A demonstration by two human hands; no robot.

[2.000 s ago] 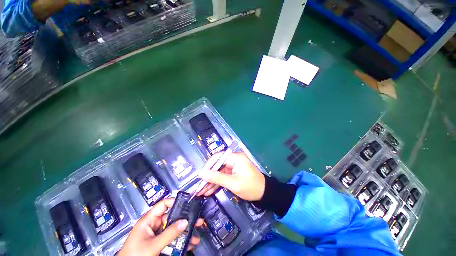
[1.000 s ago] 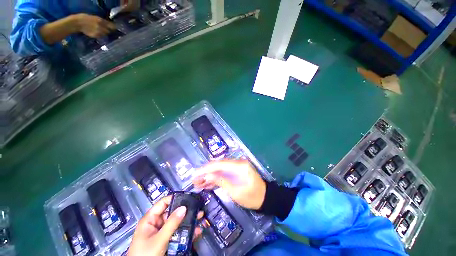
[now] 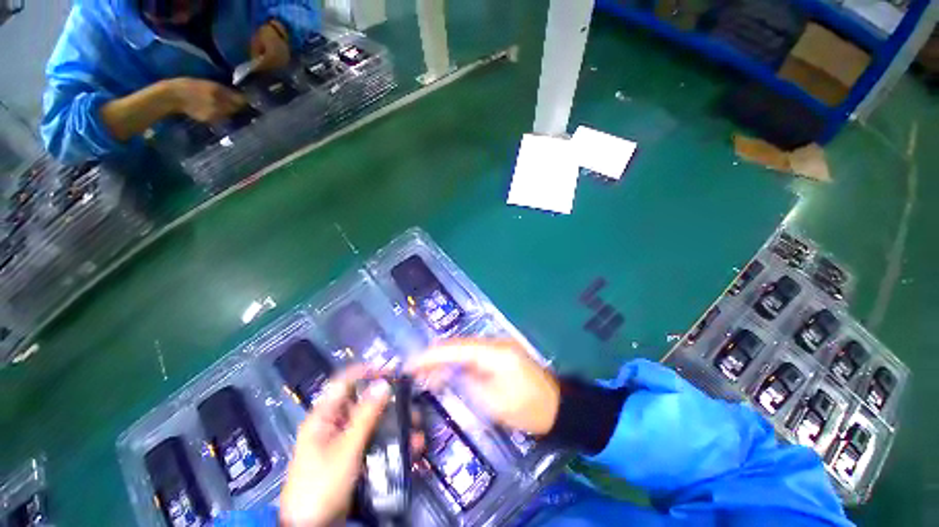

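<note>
My left hand [image 3: 327,448] holds a black phone housing [image 3: 387,463] upright above the clear blister tray [image 3: 293,321]; the unit is blurred. My right hand [image 3: 489,381] is beside its upper end, fingers extended toward it and blurred; whether they touch it or hold anything cannot be told. No tweezers can be made out. Several black units with blue-white electronics lie in the tray pockets, one [image 3: 235,437] at left and one [image 3: 427,295] at the upper right. Small black pads [image 3: 600,311] lie on the green mat right of the tray.
A second tray [image 3: 710,331] of black units lies at right. Two white sheets [image 3: 544,173] lie by a post [image 3: 563,67]. Across the bench, a person in a blue smock [image 3: 98,77] works over stacked trays [image 3: 309,118]. A blue rack [image 3: 757,72] stands at upper right.
The light stick seen earlier in my right hand is no longer visible. My left hand has turned the housing more upright. The view has shifted, showing more of the person opposite.
</note>
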